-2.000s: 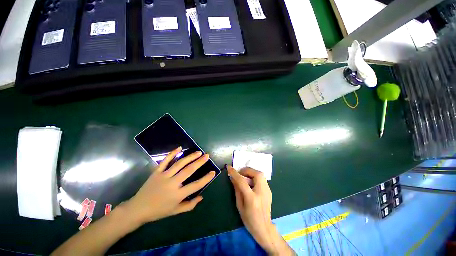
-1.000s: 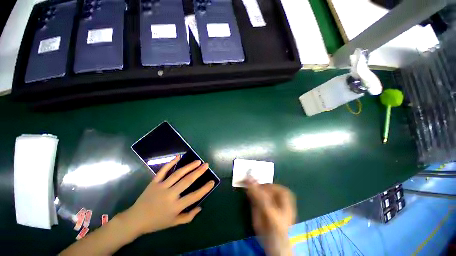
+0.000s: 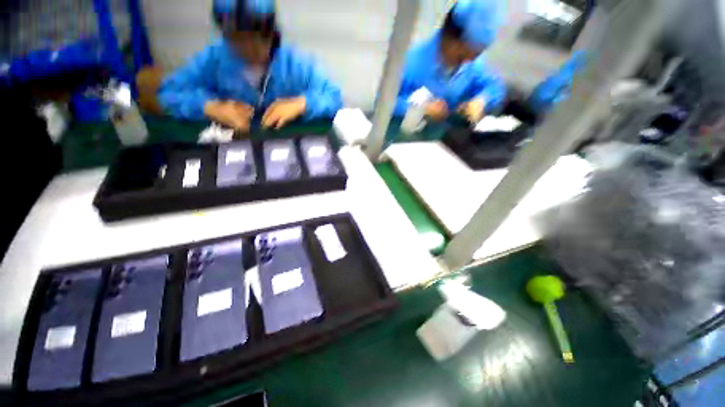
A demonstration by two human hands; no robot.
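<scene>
Neither of my hands is in view. The black foam tray (image 3: pixel 350 314) lies nearest in front of me, with several purple-grey smartphones (image 3: pixel 213 302) back side up in its slots, each with a white label. Its right slot holds a paper label (image 3: pixel 331 242) and no phone. The corner of a dark phone (image 3: pixel 242 401) shows at the bottom edge; the rest is cut off. The view is blurred.
The dispenser bottle (image 3: pixel 453 322) and green-headed stick (image 3: pixel 556 314) lie at right. Clear plastic trays (image 3: pixel 636 246) pile at far right. A grey post (image 3: pixel 509 167) slants across. Another foam tray (image 3: pixel 230 196) lies behind; people in blue smocks work beyond.
The view has tilted up, showing the far bench and people. My hands, the wipe, the wipe stack and the film have left the picture. Only a corner of the phone still shows.
</scene>
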